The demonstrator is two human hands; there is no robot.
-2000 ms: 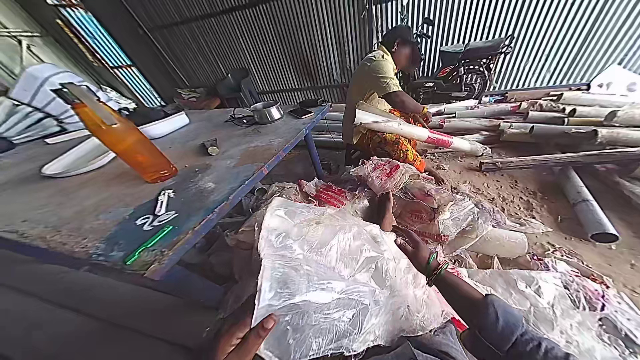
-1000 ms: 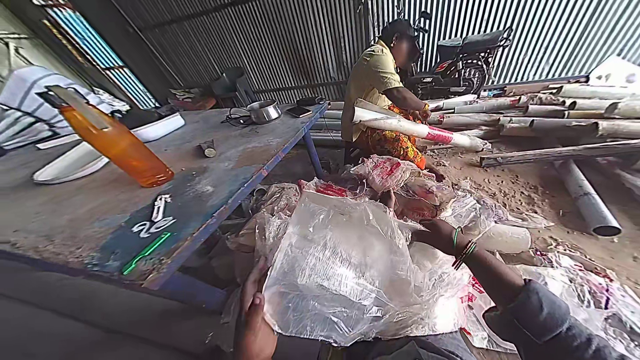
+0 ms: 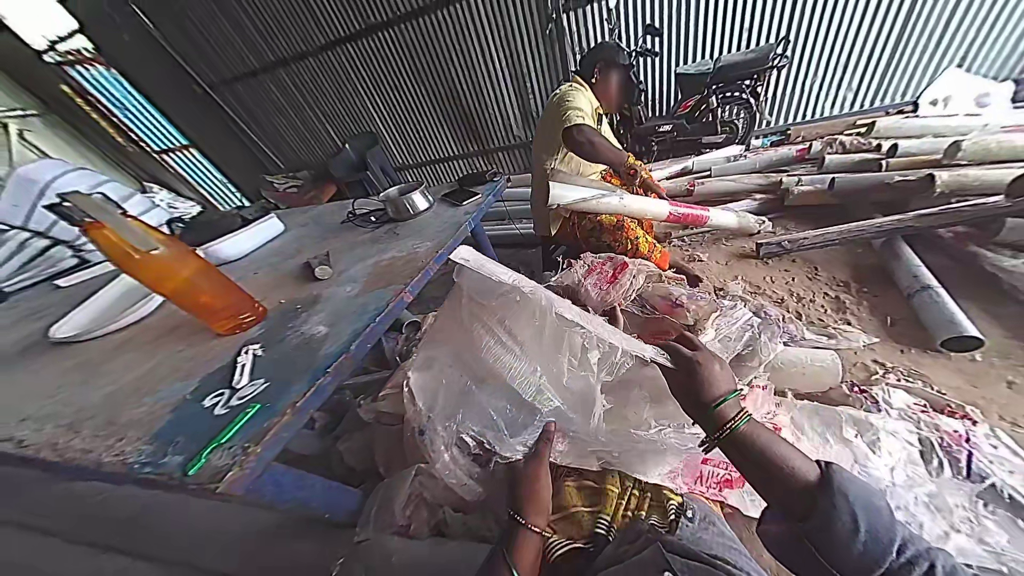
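Note:
A crumpled clear plastic sheet [image 3: 512, 360] spreads in front of me over my lap, its upper edge folded into a whitish strip. My right hand [image 3: 696, 372], with green and gold bangles at the wrist, grips the right end of that strip. Lower down, my left hand [image 3: 534, 472] is at the sheet's lower edge, thumb up; its fingers are mostly hidden, so its hold cannot be told. More plastic film with red print [image 3: 712, 476] lies under and beside the sheet.
At left stands a blue-edged table [image 3: 344, 320] with an orange bottle [image 3: 176, 264], a steel pan [image 3: 406, 200] and a phone [image 3: 462, 196]. Beyond the film, a seated person [image 3: 580, 144] holds a wrapped pipe [image 3: 640, 204]. Pipes [image 3: 928, 292] lie on the ground at right, near a motorcycle [image 3: 720, 96].
The sheet's upper edge, earlier without a clear strip, now shows as a folded whitish band slanting down to my right hand. My left hand has moved right along the sheet's lower side.

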